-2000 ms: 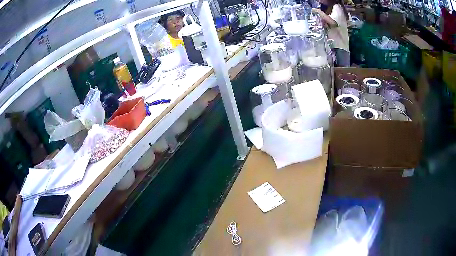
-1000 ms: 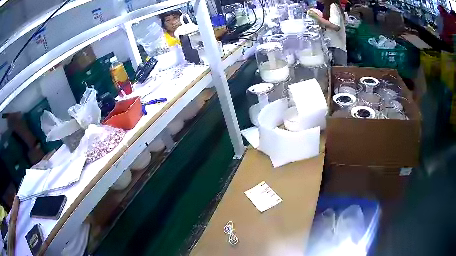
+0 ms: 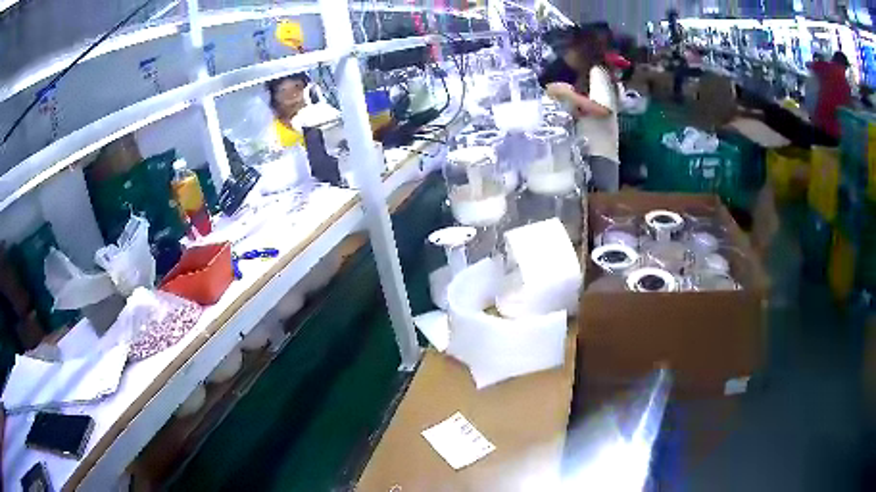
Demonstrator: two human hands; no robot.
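No hand of mine is in the picture. A curved white foam sheet stands on the tan bench, with a white foam block leaning at its upper right. A small white printed leaflet lies flat in front of the foam. Only a bit of the white cable shows at the bottom edge. Clear-bodied units with white bases stand behind the foam. A bright glare washes out the bench's lower right.
An open master carton holding clear units stands right of the bench. The dark green conveyor runs along the left. Beyond it, the white worktable holds an orange-red tray and phone. People are farther back.
The view has tilted up and turned right, so the bench things sit lower and further left. The cable has nearly left the bottom edge. The foam and leaflet keep their places on the bench.
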